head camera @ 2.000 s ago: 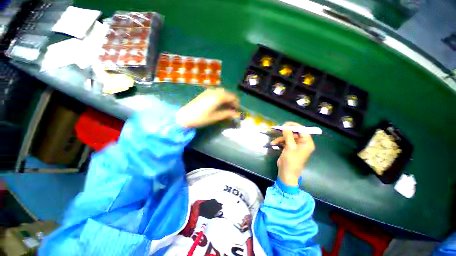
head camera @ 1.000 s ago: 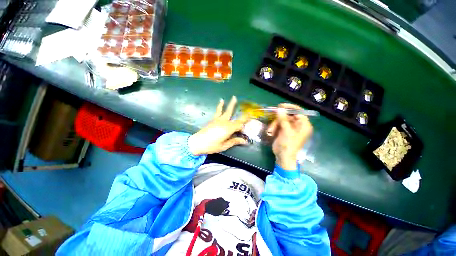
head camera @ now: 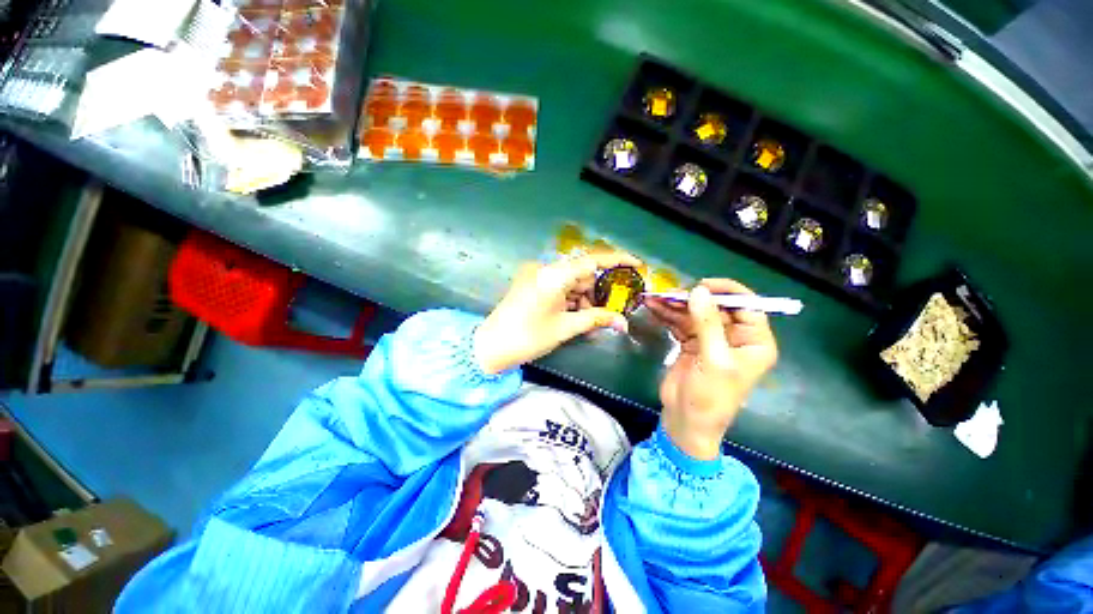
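My left hand (head camera: 545, 309) holds a round part (head camera: 620, 292) by its rim between thumb and fingers. The part has a dark rim and an amber centre. My right hand (head camera: 717, 360) holds white tweezers (head camera: 749, 302), their tip at the right edge of the round part. Amber film stickers (head camera: 662, 280) lie on the bench just behind the hands; the backing sheet is mostly hidden by the hands. The black parts tray (head camera: 827, 167) holds round parts in two rows of pockets, some amber and some silver; one back-row pocket has no part.
At right are a black parts box (head camera: 966, 405) of pale pieces (head camera: 930, 348) and a white scrap (head camera: 980, 429). At left are an orange disc sheet (head camera: 450, 125), bagged disc sheets (head camera: 282, 60), a yellowish scrap (head camera: 263, 163) and white paper (head camera: 130, 94). Red stools stand below.
My left hand, earlier over the film stickers, now holds up a round part with an amber centre. The tweezers have moved from the stickers to the part's edge.
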